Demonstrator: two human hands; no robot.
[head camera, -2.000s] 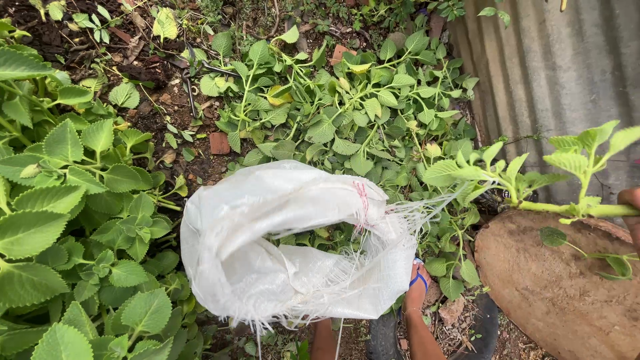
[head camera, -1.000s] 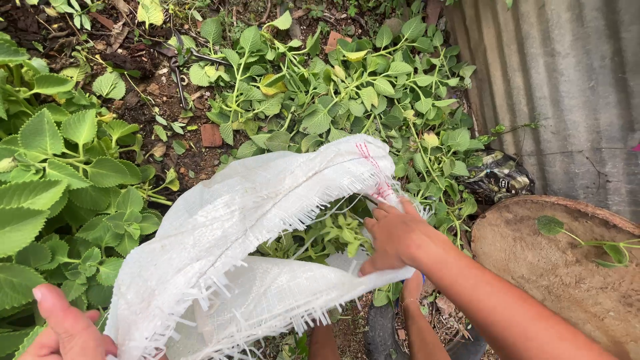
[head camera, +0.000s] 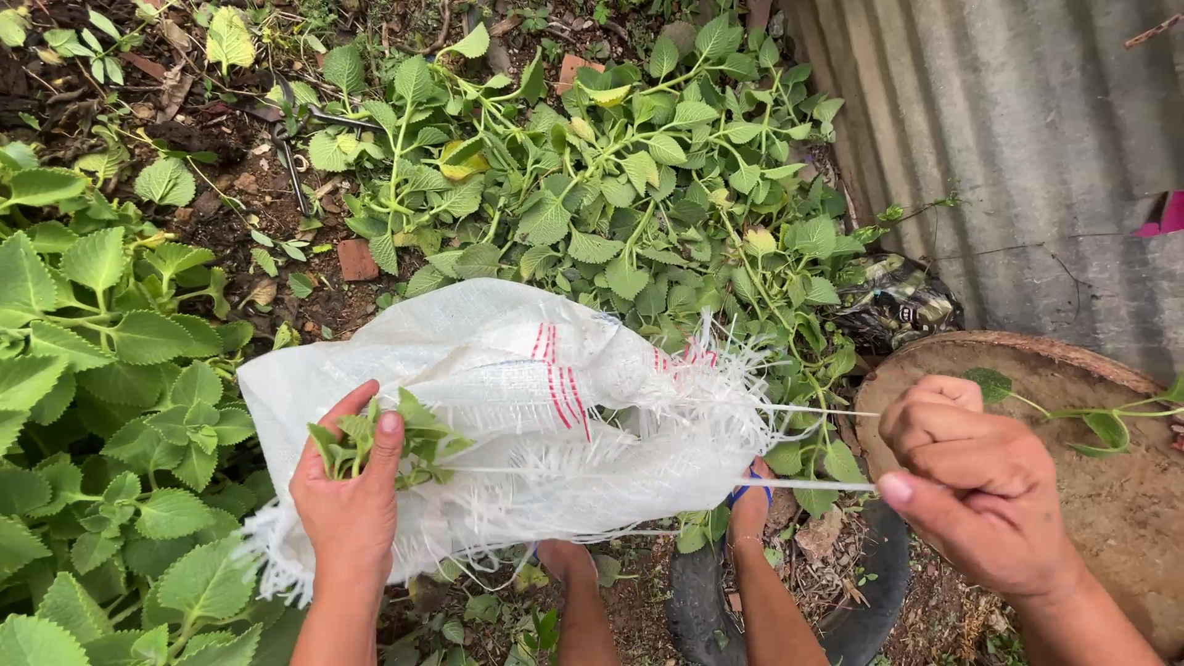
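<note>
A white woven plastic sack (head camera: 499, 379) with red stripes and frayed edges lies across the middle of the view. My left hand (head camera: 351, 481) holds a small bunch of green leafy sprigs (head camera: 416, 439) at the sack's left part. At the right, my right hand (head camera: 980, 481) is closed on loose white strands (head camera: 814, 484) that run taut from the sack's frayed end. Whether the left fingers also grip the sack is hidden.
Cut leafy stems (head camera: 573, 203) cover the ground beyond the sack, with scissors (head camera: 294, 166) near them. Growing plants (head camera: 120, 370) stand at left. A round slab (head camera: 1091, 472), a corrugated metal sheet (head camera: 999, 139) and a dark plastic bag (head camera: 897, 301) are at right. A tyre (head camera: 698, 601) surrounds one foot.
My right hand has moved from the sack's edge out to the right, drawing strands with it. My left hand has come in from the lower left and now holds sprigs. The sack has bunched up.
</note>
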